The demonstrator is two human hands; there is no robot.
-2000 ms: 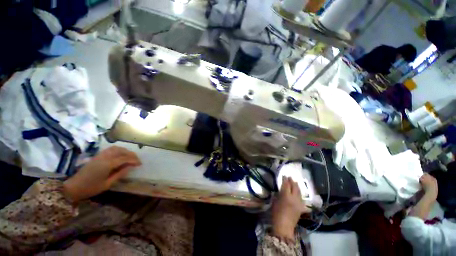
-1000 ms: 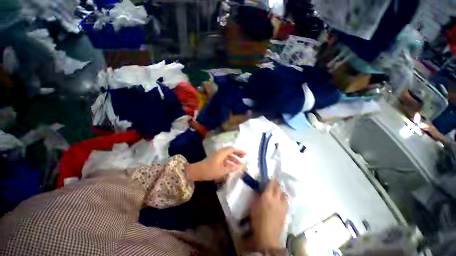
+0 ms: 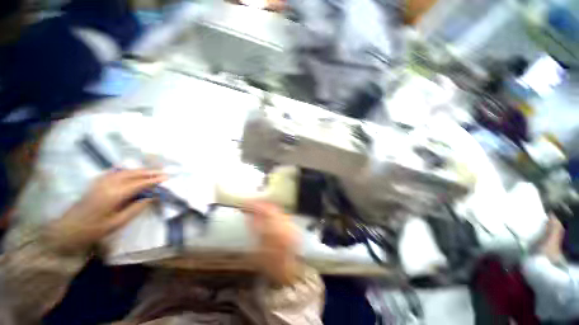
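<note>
The head view is strongly blurred. The white garment piece (image 3: 133, 235) with dark navy strips (image 3: 95, 152) lies on the table left of the machine. My left hand (image 3: 114, 203) rests on it, palm down with fingers spread, and does not visibly grip it. My right hand (image 3: 273, 238) is smeared by motion at the table's front edge, just below the machine bed. Whether its fingers hold anything cannot be seen. The cream sewing machine (image 3: 317, 143) stands beyond my right hand, its needle area lost in glare.
A dark tassel-like clump (image 3: 339, 232) and a small white piece (image 3: 419, 247) lie right of the bed. White cloth (image 3: 501, 203) is heaped behind the machine. Another person's hand (image 3: 553, 238) shows at far right. Navy cloth (image 3: 51, 63) is piled at upper left.
The view has swung right, from the left table end back to the machine. My right hand has left the white garment piece and is by the machine; my left hand is now on the piece.
</note>
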